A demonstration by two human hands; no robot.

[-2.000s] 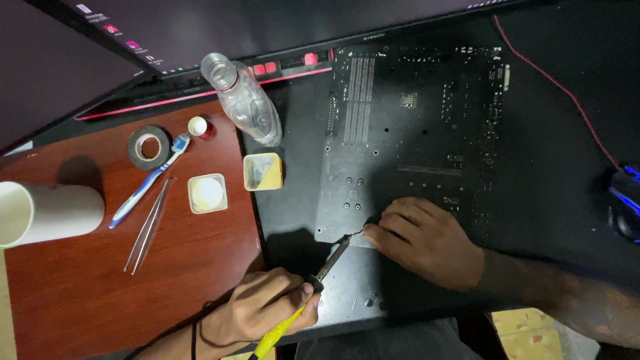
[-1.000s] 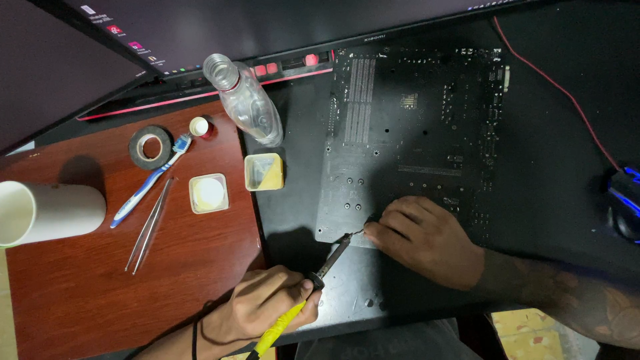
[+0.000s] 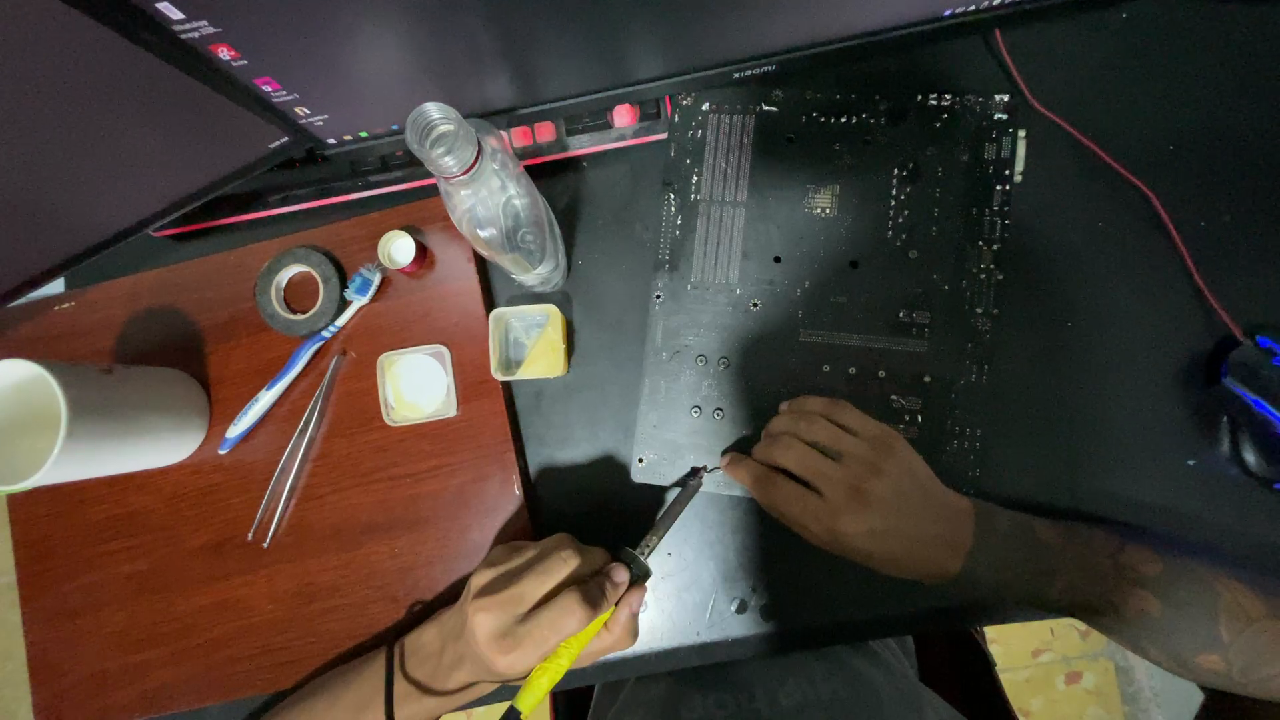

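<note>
A dark computer motherboard (image 3: 800, 300) lies on the black desk, its solder side up. My left hand (image 3: 555, 605) is closed around the yellow handle of a soldering iron (image 3: 668, 518), whose tip is at the board's near left edge. My right hand (image 3: 850, 480) rests over the board's near part. Its fingertips pinch a short, thin strand (image 3: 713, 469), perhaps wire or solder, close against the iron's tip. Whether tip and strand touch the board cannot be told.
A clear plastic bottle (image 3: 505, 205) and a small yellow-and-clear container (image 3: 528, 342) stand left of the board. On the wooden board (image 3: 420, 500) lie black tape (image 3: 300, 291), a toothbrush (image 3: 300, 360), tweezers (image 3: 297, 450), a bottle cap (image 3: 398, 250), a small square container (image 3: 416, 385) and a white cup (image 3: 130, 425).
</note>
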